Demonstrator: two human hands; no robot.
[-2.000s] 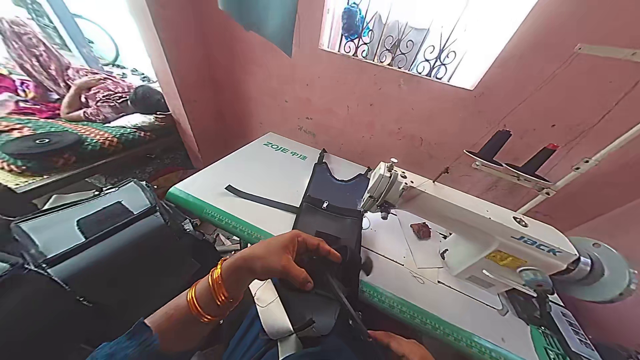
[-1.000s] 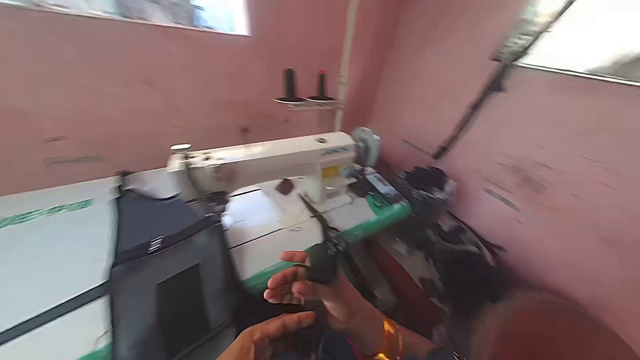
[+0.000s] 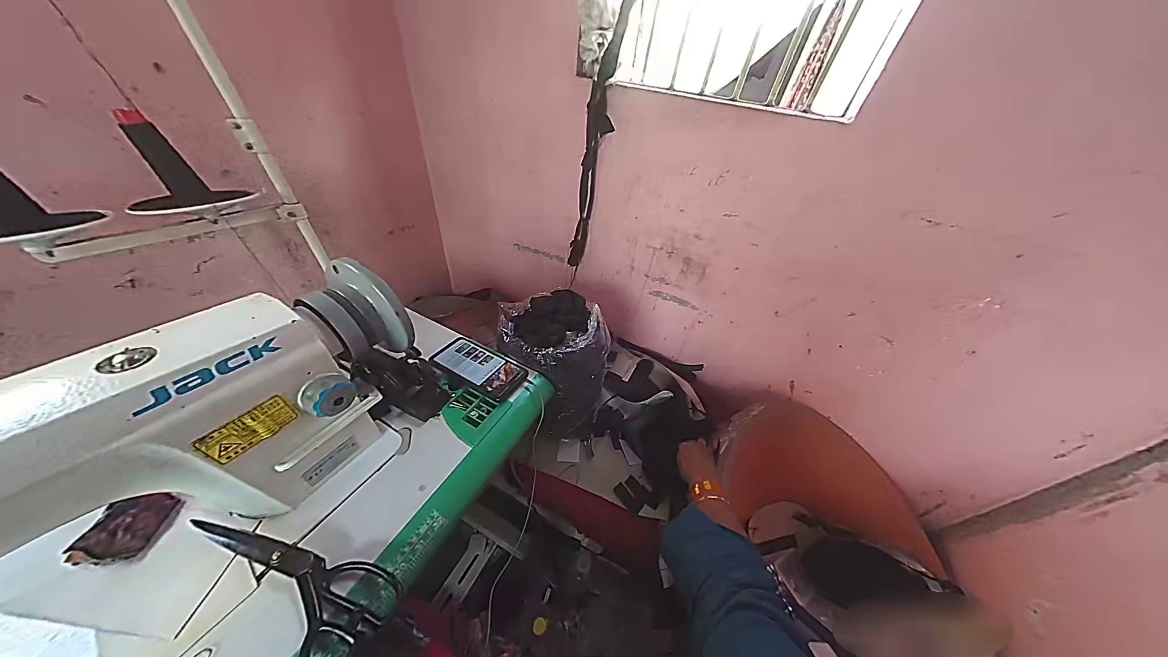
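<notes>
My right hand [image 3: 696, 463], with gold-coloured bangles at the wrist and a blue sleeve, reaches into a heap of black fabric pieces [image 3: 662, 429] beside the sewing table. Its fingers are partly hidden against the dark cloth, so a grip cannot be told. My left hand is outside the view. On the table's near edge lies a pair of black-handled scissors [image 3: 292, 558], beside the white Jack sewing machine [image 3: 219, 383]. A dark reddish scrap [image 3: 128, 529] rests under the machine's arm.
A phone [image 3: 479, 367] lies at the green-edged table corner. Behind it stands a clear plastic bag of black material [image 3: 555, 351]. An orange curved container [image 3: 821, 456] is right of my hand, against the pink wall. Thread cones [image 3: 169, 164] stand at the upper left.
The view has swung far to the right. My right hand, near my left hand in front of the table one second ago, is now at the black fabric heap. My left hand has left the view.
</notes>
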